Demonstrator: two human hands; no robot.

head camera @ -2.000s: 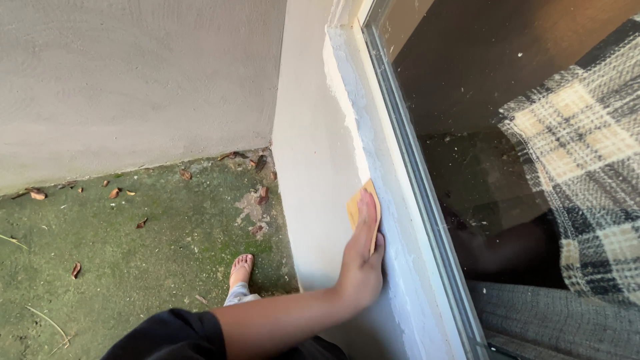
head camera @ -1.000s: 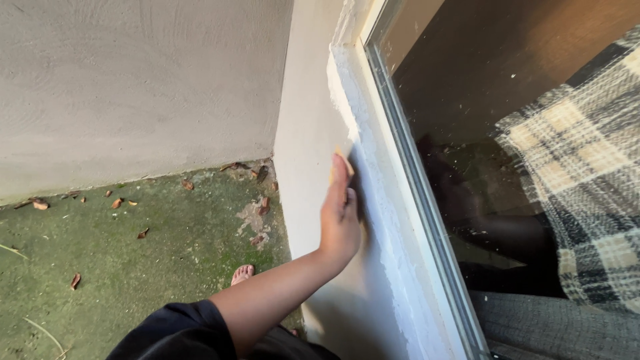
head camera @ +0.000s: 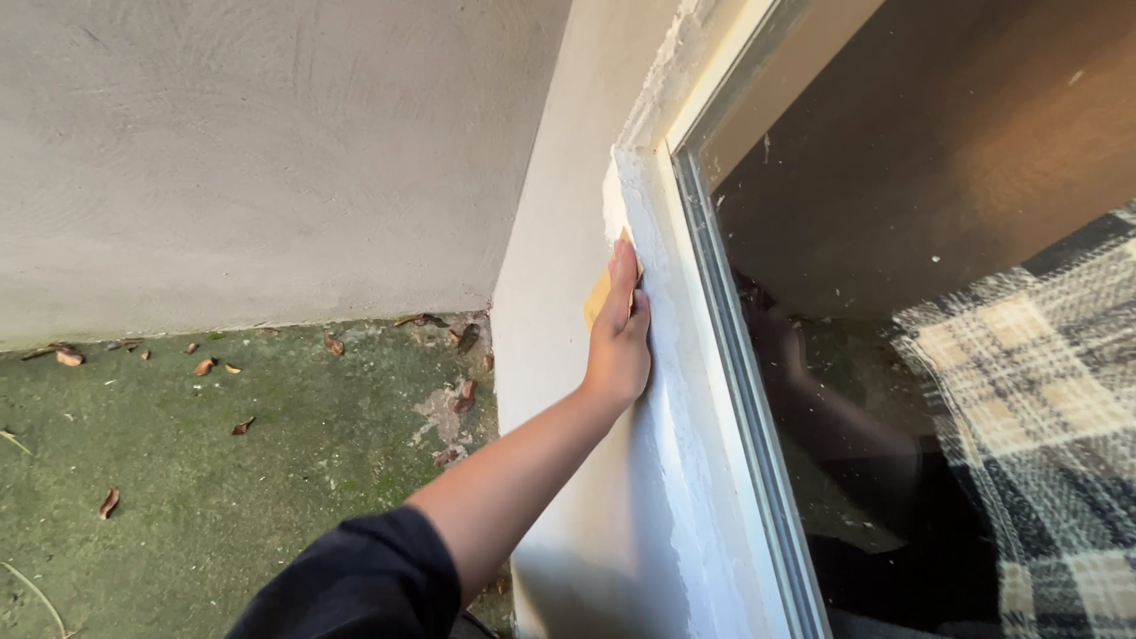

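My left hand (head camera: 621, 328) presses a folded piece of yellow sandpaper (head camera: 602, 297) to the pale wall face, fingers pointing up the picture. The fingers lie along the rough edge where the wall meets the window reveal. White filler (head camera: 612, 200) shows on this edge just above the fingertips. Right of the hand runs the reveal (head camera: 679, 355), coated in uneven whitish plaster or filler. The palm hides part of the sandpaper. My right hand is out of view.
The framed window glass (head camera: 834, 293) at right reflects an arm; plaid cloth (head camera: 1029, 355) shows there. Another grey plastered wall (head camera: 266, 160) meets the pale one in a corner. Dry leaves (head camera: 204, 366) lie on the mossy concrete floor (head camera: 222, 532).
My left hand has moved up along the wall edge, nearer the corner of the reveal. More of the yellow sandpaper shows than one second ago. A bare foot seen earlier is out of view.
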